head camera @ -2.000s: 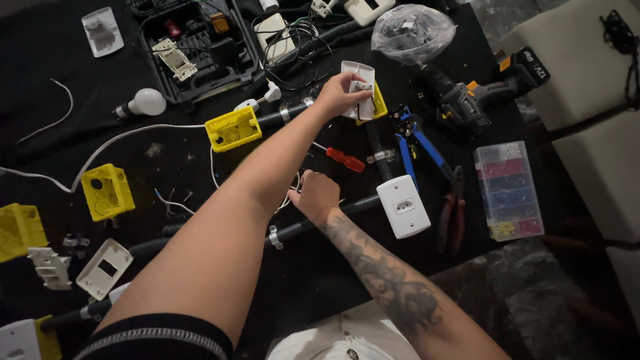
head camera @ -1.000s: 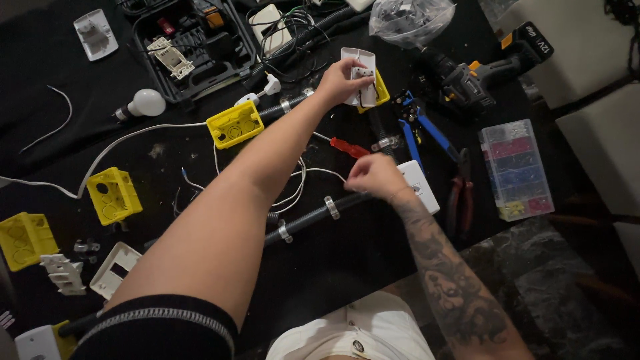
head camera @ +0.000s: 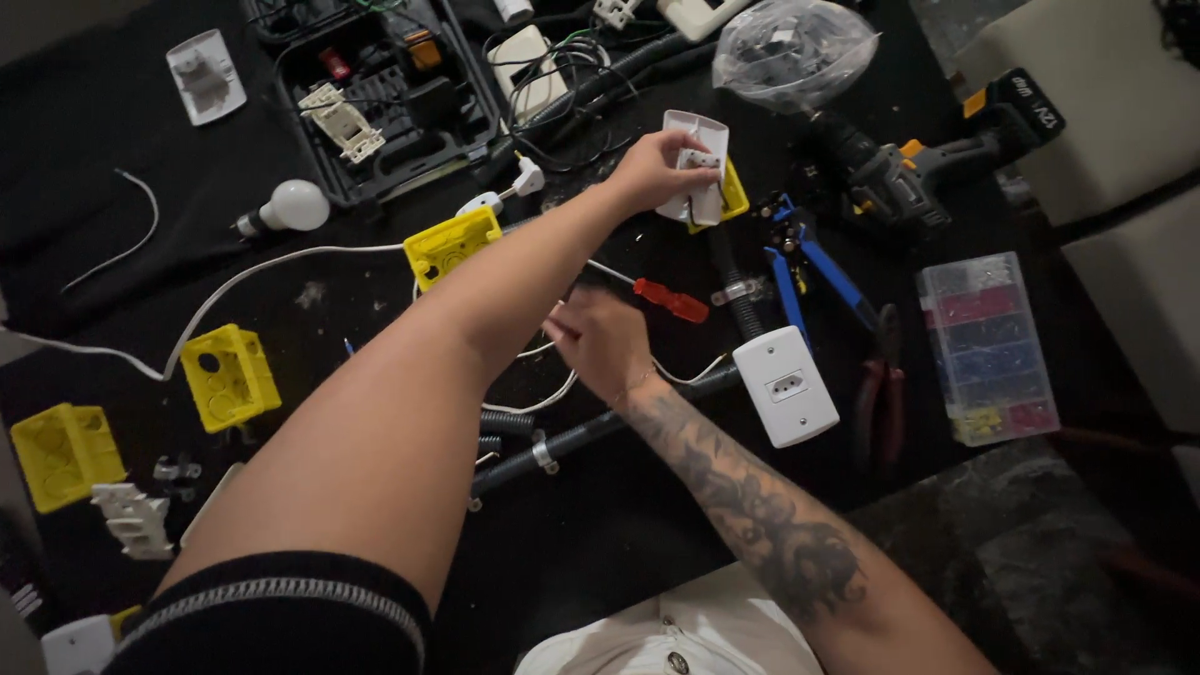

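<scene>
My left hand (head camera: 667, 169) grips a white outlet faceplate (head camera: 698, 208), seen from its back, tilted over a yellow electrical box (head camera: 736, 195). Lower and to the left, my right hand (head camera: 605, 339) has its fingers curled beside my left forearm; its fingertips are near a white cable, and whether they hold it is hard to tell. White cable (head camera: 539, 405) loops below that hand. A red-handled screwdriver (head camera: 671, 300) lies between the hands. Another yellow box (head camera: 450, 246) sits partly behind my left forearm. A mounted white outlet (head camera: 786, 386) lies right of my right hand.
Blue-handled wire strippers (head camera: 825, 267), dark red pliers (head camera: 881, 394), a cordless drill (head camera: 900, 178) and a connector case (head camera: 989, 347) lie at the right. An open black tool case (head camera: 375, 94), a light bulb (head camera: 296, 206) and a yellow box (head camera: 230, 378) are at the left. Corrugated conduit (head camera: 591, 433) crosses below.
My right hand has moved left and up from beside the mounted outlet to my left forearm. The white cable end it was at now lies apart from it. My left hand stays on the faceplate.
</scene>
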